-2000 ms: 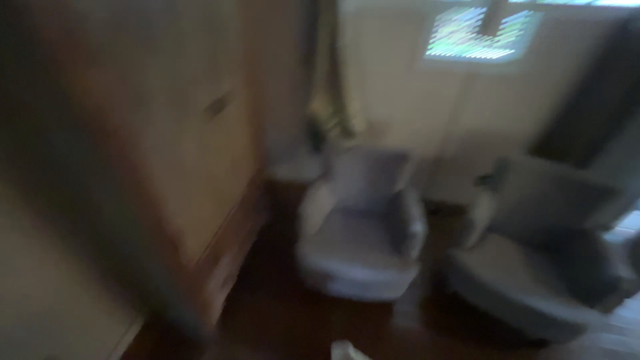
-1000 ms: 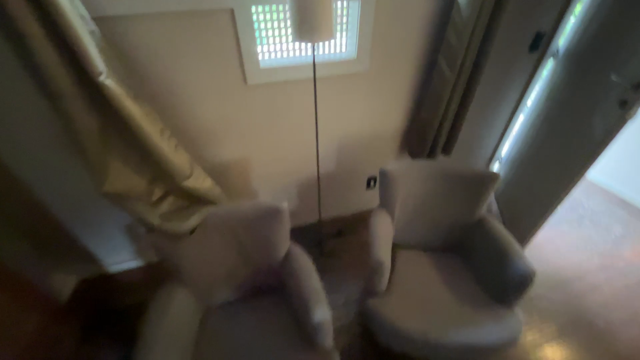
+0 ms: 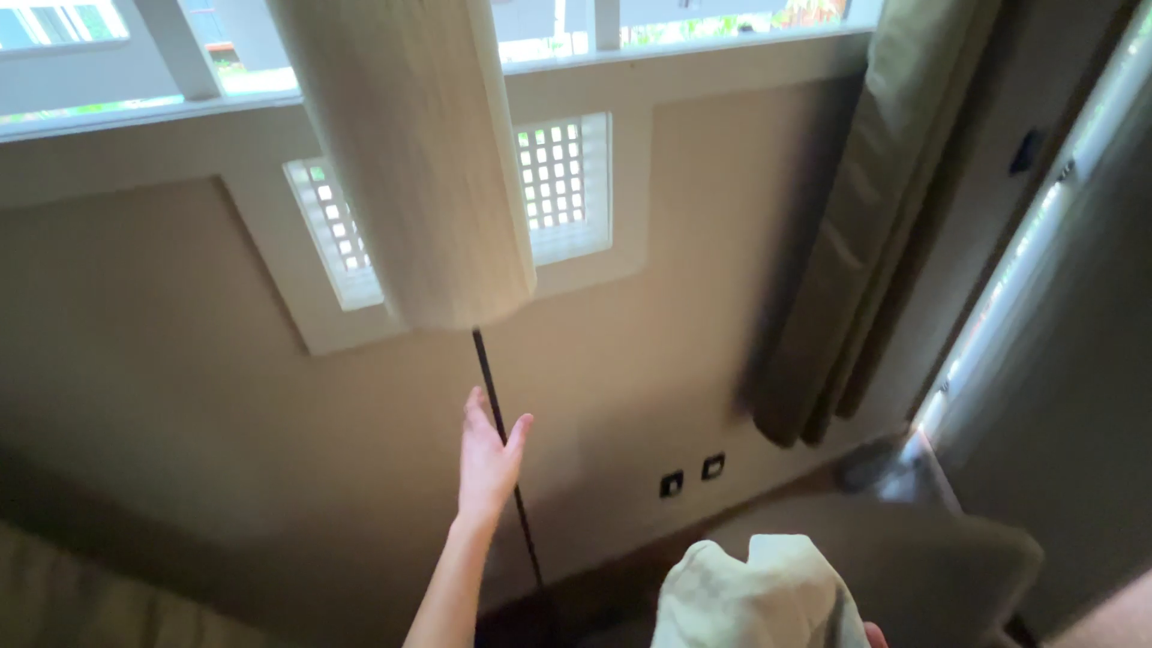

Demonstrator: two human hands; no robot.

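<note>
My left hand (image 3: 490, 463) reaches out at the lower middle, thumb and fingers apart around the thin dark pole (image 3: 526, 526) of a floor lamp. Whether the skin touches the pole cannot be told. Above the hand hangs the lamp's tall, pale cylindrical shade (image 3: 432, 171). At the bottom edge a bunched off-white cloth (image 3: 751, 598) is held in my right hand (image 3: 875, 635), of which only a fingertip shows beside the cloth; the rest is hidden or out of view.
Behind the lamp is a beige wall with a small lattice window (image 3: 553, 180) and a wider window above. Wall sockets (image 3: 671, 484) sit low down. A long curtain (image 3: 837, 270) hangs at the right, near a dark door (image 3: 1080, 360). An armchair's back (image 3: 900, 558) is at the lower right.
The view has come much closer to the floor lamp. My left hand, not seen in the earlier frames, is now stretched out at its pole, and the cloth is plainly in view.
</note>
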